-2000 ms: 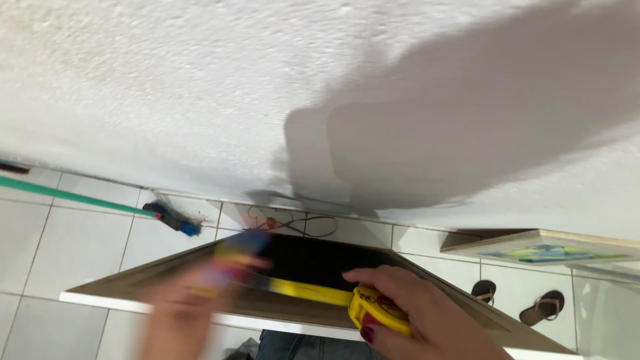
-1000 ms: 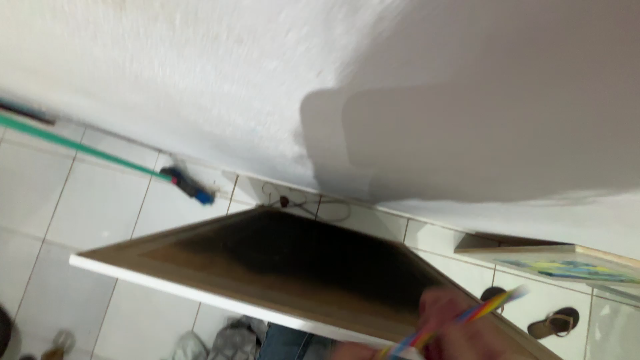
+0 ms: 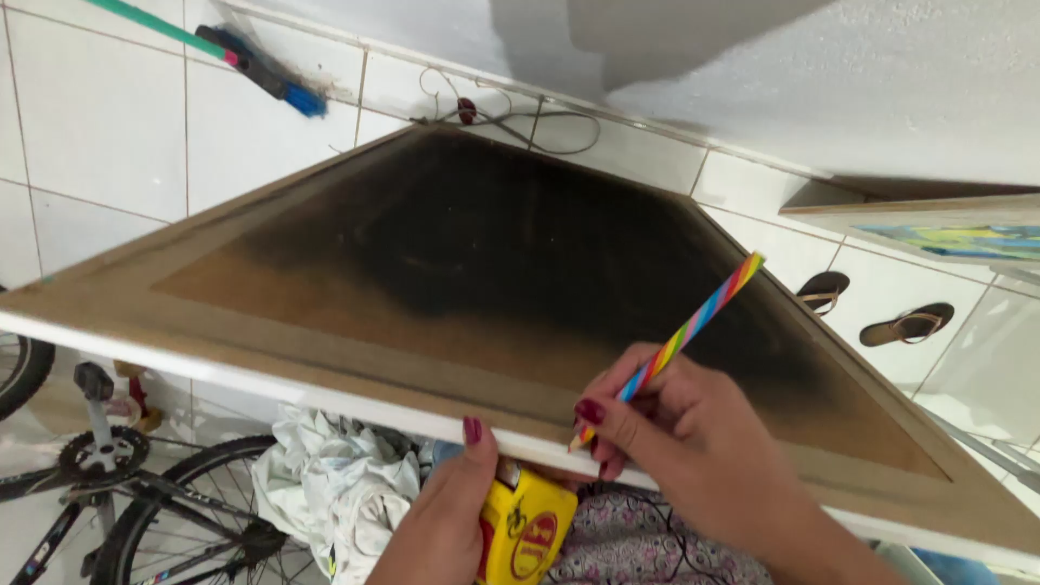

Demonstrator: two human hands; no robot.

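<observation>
My right hand holds a rainbow-striped pencil, its tip at the white edge of a large framed panel. The panel is tilted, with a dark, blackened middle and brown borders. My left hand grips a yellow tape measure just below that edge, with the thumb on the edge. The tape measure bears writing. The blade's far end is not plainly visible.
A broom and a thin looped cable lie by the wall. Flip-flops and a painted canvas are at right. Below left are a bicycle and crumpled white cloth.
The yellow tape was stretched between both hands two seconds ago; now the tape measure is in my left hand. The striped pencil has come down to the panel's edge. The view has shifted.
</observation>
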